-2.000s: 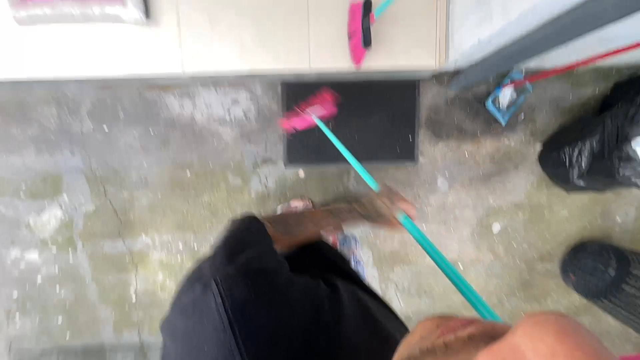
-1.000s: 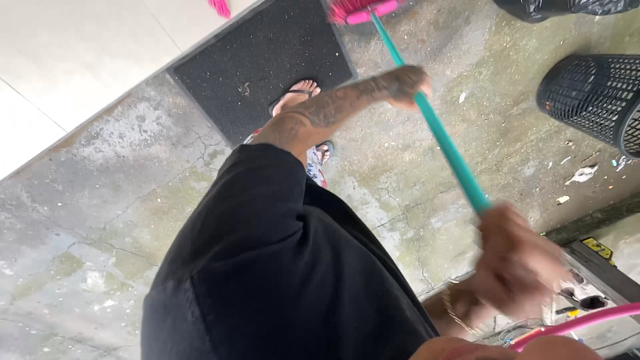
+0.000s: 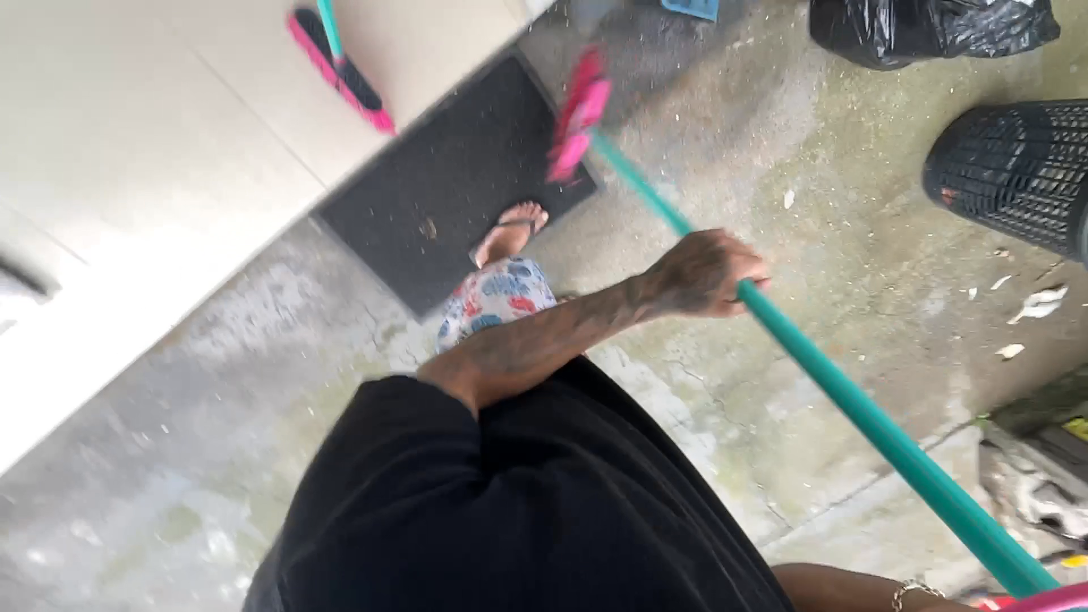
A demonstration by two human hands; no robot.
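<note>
My left hand [image 3: 710,272], on a tattooed forearm, is closed around the teal handle [image 3: 850,399] of a broom. The handle runs from the lower right corner up to a pink broom head [image 3: 580,115], blurred, over the right corner of a dark doormat [image 3: 450,161]. Only my right forearm [image 3: 837,586] and a wrist with a bracelet show at the bottom right; the hand is cut off by the frame. One foot in a flip-flop [image 3: 510,231] stands on the mat.
A second pink broom [image 3: 340,76] lies on the pale tiled step [image 3: 212,110]. At the right are a black plastic bag [image 3: 926,30] and a dark slatted plastic basket [image 3: 1020,174]. Part of a blue dustpan [image 3: 693,7] shows at the top. White scraps [image 3: 1039,303] litter the stained concrete floor.
The broom head, at the top edge of the view a second ago, now shows near the mat's right corner. My right hand, seen by the handle then, has left the view. The view has shifted.
</note>
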